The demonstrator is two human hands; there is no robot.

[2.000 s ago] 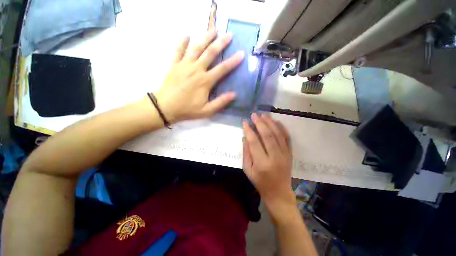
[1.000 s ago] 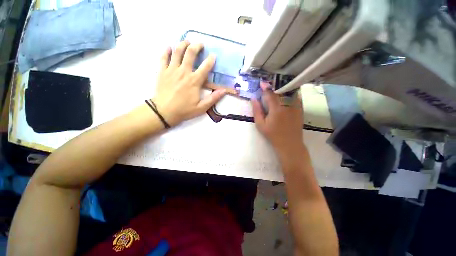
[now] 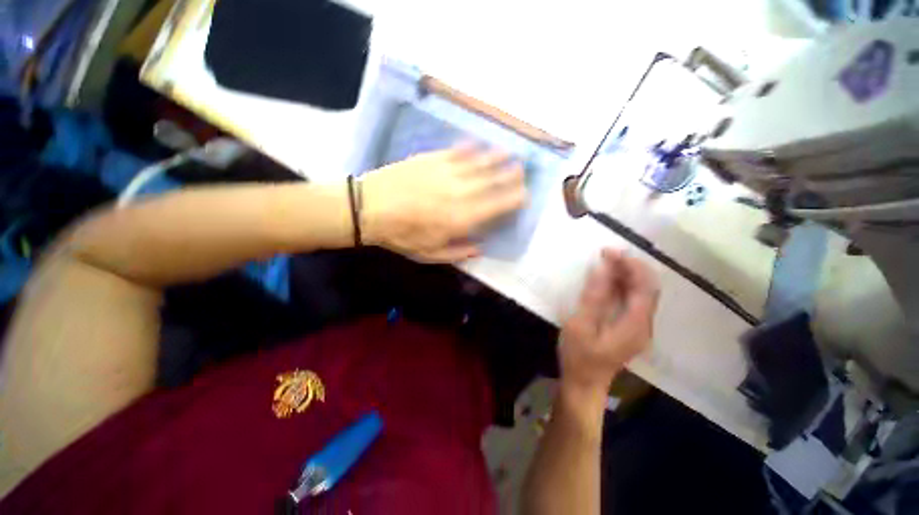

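Observation:
The clear sewing template (image 3: 549, 191) with its orange-brown hinge strip (image 3: 494, 111) lies on the white table, left of the needle area. A grey-blue piece (image 3: 413, 131) shows through it. My left hand (image 3: 443, 201) lies flat on the template, fingers pointing right, and hides its middle. My right hand (image 3: 610, 307) is over the table's front part, right of the template, fingers loosely curled and blurred. I cannot tell if it holds anything. The presser foot and needle (image 3: 677, 161) are by the bright light, with no template under them.
A black piece (image 3: 287, 50) lies at the upper left. The sewing machine head (image 3: 836, 161) stands at the right. A grey-blue strip (image 3: 798, 267) and a stack of black pieces (image 3: 788, 372) lie beneath its arm. Blue-handled snips (image 3: 343, 453) hang on the maroon shirt.
The view has turned and shifted. The template has come out from under the needle to the left, with my left hand on it. My right hand has drawn back from the needle toward the front edge.

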